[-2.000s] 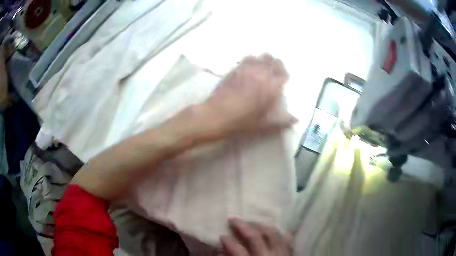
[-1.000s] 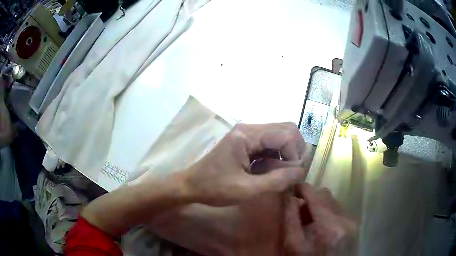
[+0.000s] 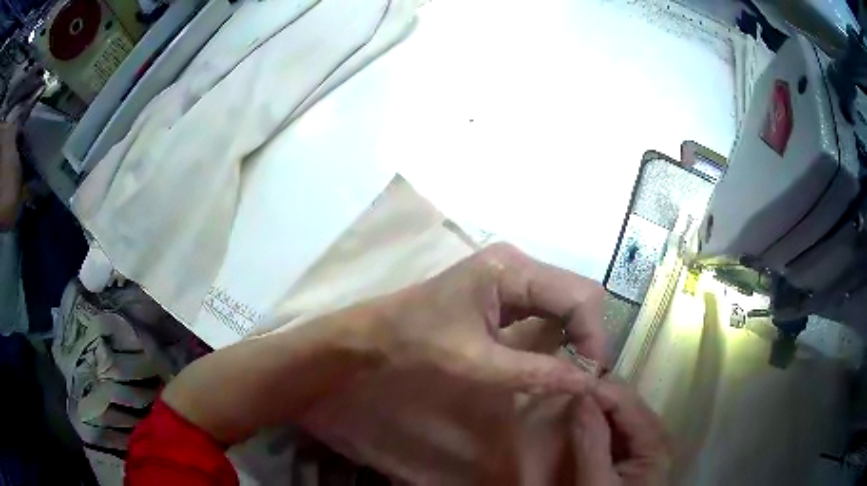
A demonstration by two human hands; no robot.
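A cream garment panel [image 3: 380, 237] lies on the white table, one corner pointing up, and runs under my hands. My left hand [image 3: 466, 323] is over it, thumb and forefinger closed at the cloth's right edge. My right hand [image 3: 618, 437], low and slightly blurred, meets these fingertips, its fingers also closed there. A small pale bit, perhaps an edge or thread, shows between the fingers; the grip itself is mostly hidden. More cloth [image 3: 684, 389] lies under the sewing machine head [image 3: 780, 161], its raised strip [image 3: 651, 323] beside the yellow-lit needle area.
Long cream panels [image 3: 181, 180] are layered on the table's left. Crumpled bundled work [image 3: 119, 380] is below the left table edge. A long pale tray [image 3: 133, 90] and a beige device with a red disc [image 3: 76, 28] stand at upper left. Part of a person [image 3: 9, 180] shows at far left.
My left hand has come down from the panel's upper part to meet my right hand at its right edge. Between the last two frames, the hands stay together; the view shifts.
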